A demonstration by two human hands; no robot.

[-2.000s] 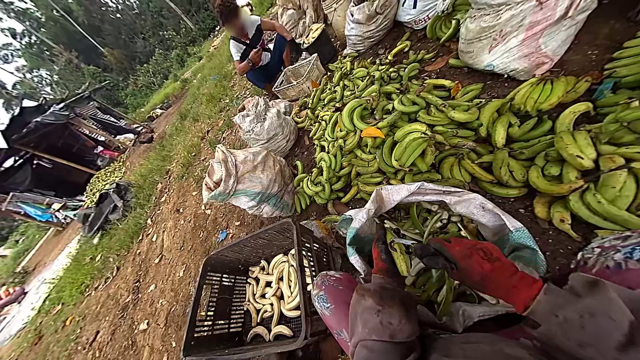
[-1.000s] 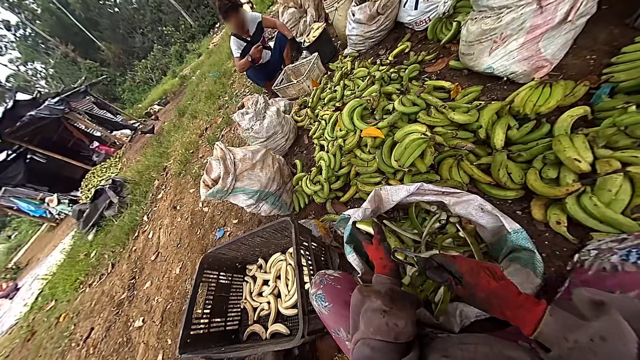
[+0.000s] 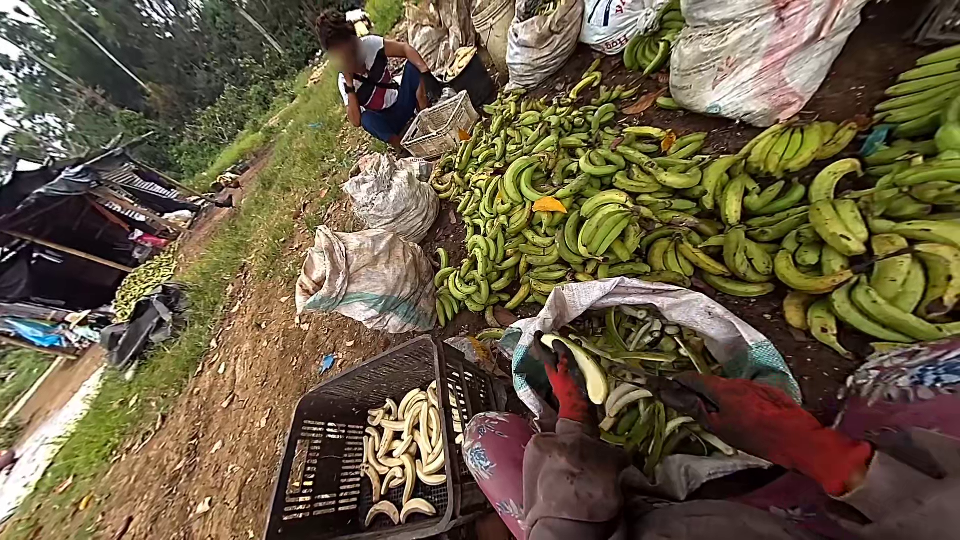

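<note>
A partly peeled plantain (image 3: 582,364) is held in my left hand (image 3: 564,379), which wears a red and dark glove, above an open woven sack (image 3: 637,292). My right hand (image 3: 739,416), in a similar glove, is over the right side of that sack; its fingertips are dark and blurred, so whether it holds anything is unclear. Green peels (image 3: 652,435) fill the sack's mouth between my knees. To the left, a black plastic crate (image 3: 319,427) holds several peeled plantains (image 3: 409,435).
A large heap of green plantains (image 3: 600,217) lies beyond the sack. Tied woven sacks (image 3: 375,285) stand left of it, and larger ones (image 3: 757,60) behind. A person (image 3: 375,82) crouches by a pale crate (image 3: 442,124). A tarp shelter (image 3: 67,225) stands at far left.
The plantain in my left hand now shows a pale peeled side. My right hand has moved a little right, away from my left.
</note>
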